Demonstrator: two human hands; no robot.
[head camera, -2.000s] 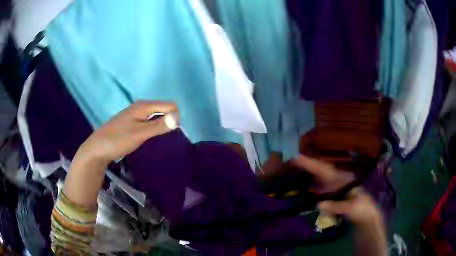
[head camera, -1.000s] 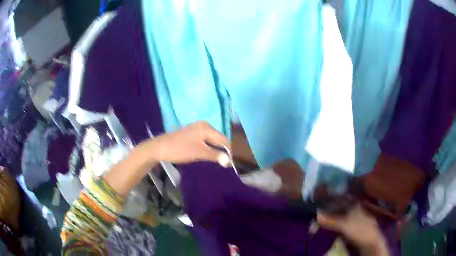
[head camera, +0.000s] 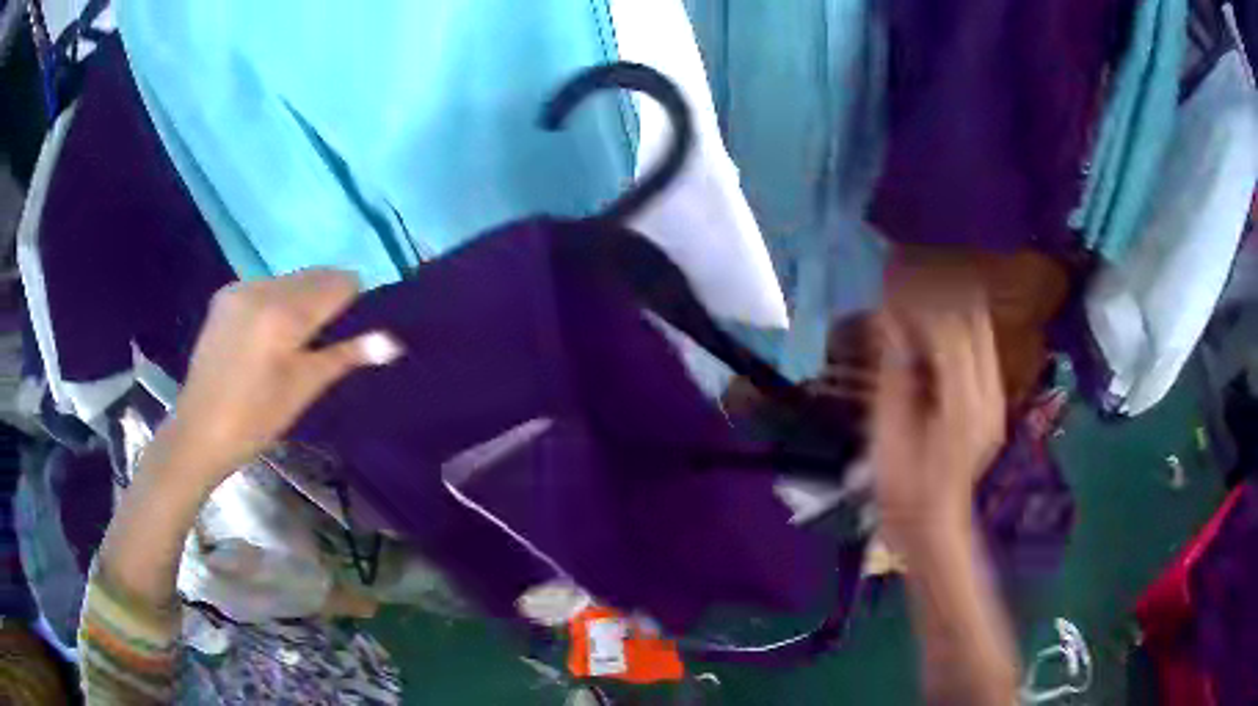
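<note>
A dark purple garment hangs on a black hanger, whose hook points up in the middle. My left hand grips the garment's upper left edge between thumb and fingers. The thumb has a white tip or wrap. My right hand is blurred, at the right end of the hanger. Whether it grips the hanger or cloth is unclear. An orange tag with a white label shows below the garment.
Turquoise garments and white cloth hang behind. More purple cloth hangs at upper right. A brown thing is below it. White bundles lie at lower left. The floor is green. Red cloth is at the right edge.
The black hanger hook now shows above the purple garment. My left hand is further left, and the garment is raised and spread between my hands. The orange tag has come into clear view.
</note>
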